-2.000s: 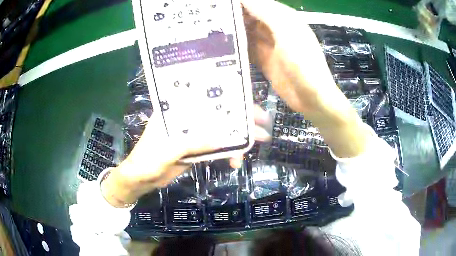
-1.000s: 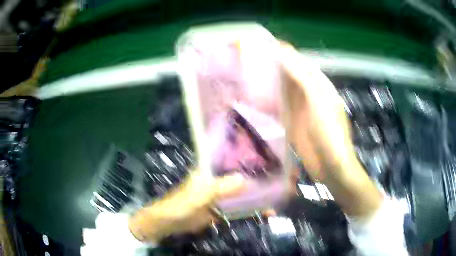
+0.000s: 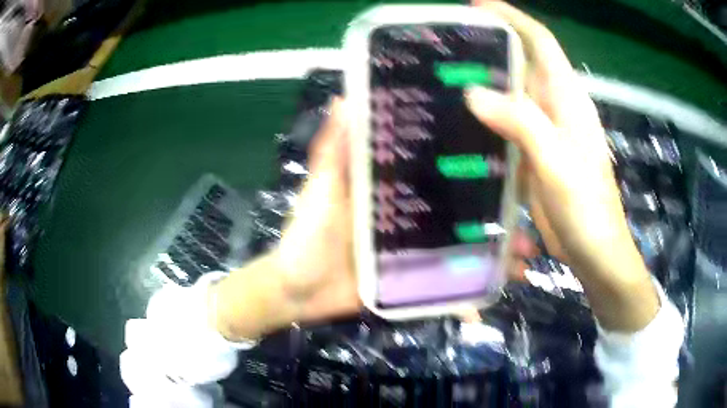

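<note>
A smartphone (image 3: 438, 183) with a pale case is held upright over the bench. Its screen is lit, dark with green blocks and a pale strip at the bottom. My left hand (image 3: 311, 247) grips its left edge, with the fingers behind it hidden. My right hand (image 3: 550, 135) is at its right edge, with the thumb over the upper right of the screen; its other fingers are mostly hidden. Black products (image 3: 319, 374) under shiny film lie below and around the phone, blurred.
A part-used sticker sheet (image 3: 199, 231) lies left on the dark green bench (image 3: 119, 183). A white edge strip (image 3: 215, 67) crosses behind it. Sheets (image 3: 709, 239) lie at the right edge, blurred. Shiny dark items (image 3: 36, 167) are at the far left. Part of a person (image 3: 16, 32) shows at upper left.
The phone has moved right in view. Its screen has gone from a light page to a dark one with green blocks. My right thumb is now over the screen.
</note>
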